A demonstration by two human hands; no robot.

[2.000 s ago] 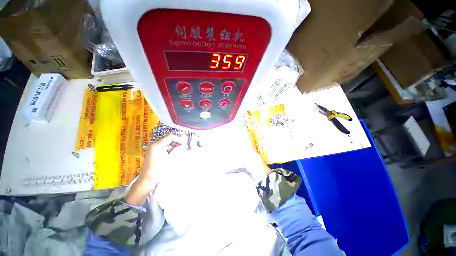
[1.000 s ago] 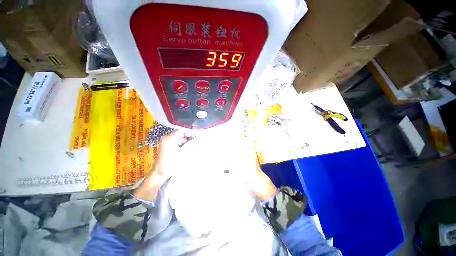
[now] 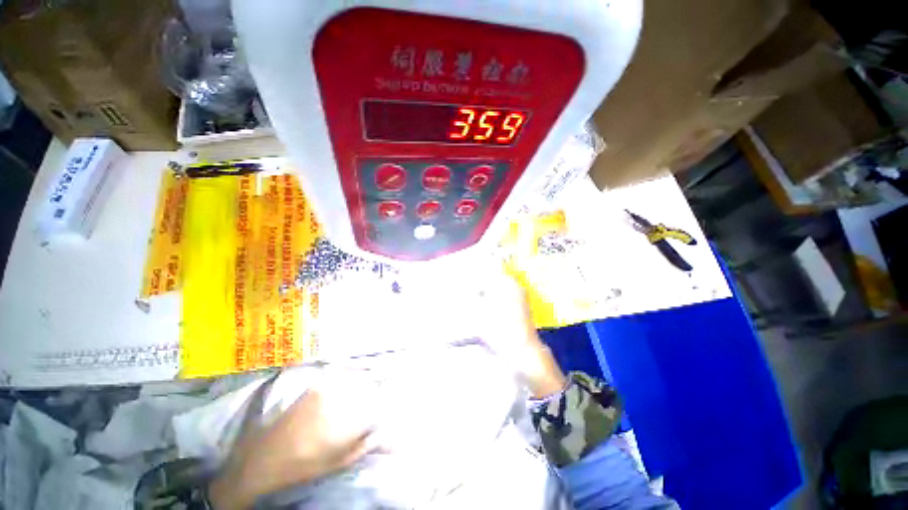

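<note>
The white fabric piece (image 3: 428,398) lies over the table edge and my lap, glaring under the lamp. My left hand (image 3: 299,443) is blurred and lies on the fabric at lower left; its fingertips are lost in the glare, so its grip cannot be told. My right hand (image 3: 533,344) is at the fabric's right edge, partly washed out by the light. The servo button machine (image 3: 428,139) stands above the fabric and shows 359. Tiny dark snap parts (image 3: 327,263) lie in a pile left of its lower end. The dies are hidden by glare.
Yellow tape (image 3: 211,279) and a small white box (image 3: 80,189) are on the left of the table. Pliers (image 3: 662,239) lie at the right end. A blue bin (image 3: 697,388) stands at lower right. Grey-white cloth (image 3: 60,458) is heaped at lower left. Cardboard boxes (image 3: 647,100) stand behind.
My left hand has moved from beside the snap pile down and back onto the fabric near my lap. My right hand stays at the fabric's right side. The display is unchanged.
</note>
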